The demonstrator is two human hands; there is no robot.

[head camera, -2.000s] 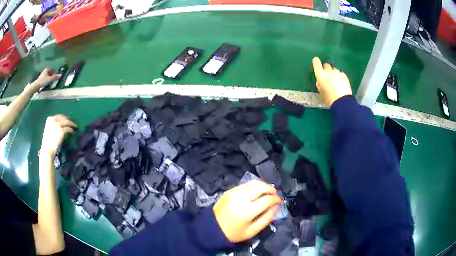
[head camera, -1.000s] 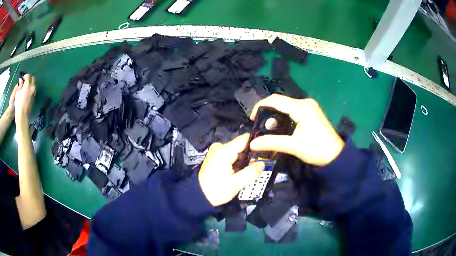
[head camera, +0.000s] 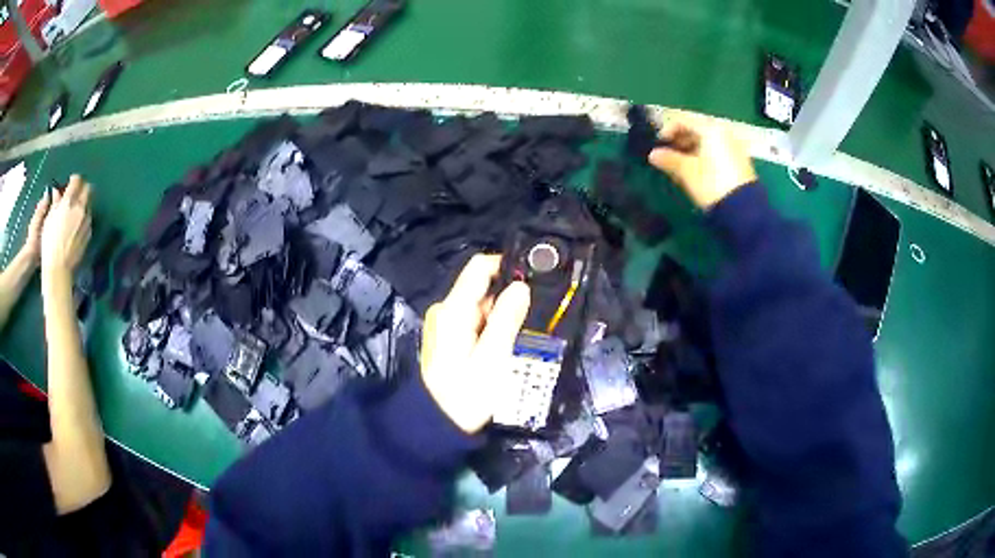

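My left hand (head camera: pixel 469 349) holds an open phone body (head camera: pixel 535 376) over the pile, its silver round part at the far end, an orange strip in the middle and the pale keypad board at the near end. My right hand (head camera: pixel 704 158) is stretched out to the pile's far right edge by the rail, with a black plastic plate (head camera: pixel 642 129) at its fingertips; the image is blurred there. The pile of black plastic plates (head camera: pixel 436 174) spreads beneath and left of the phone body, some showing grey sides.
A pale metal rail (head camera: pixel 491 98) with an upright post (head camera: pixel 851 82) borders the green conveyor belt (head camera: pixel 524 49), which carries several phone bodies. A large black smartphone (head camera: pixel 867 256) lies right. Another person's hands (head camera: pixel 66 223) are at far left.
My right hand has left the phone body and moved to the far right edge of the pile. My left hand still holds the phone body, now with its middle uncovered. More phones show on the belt.
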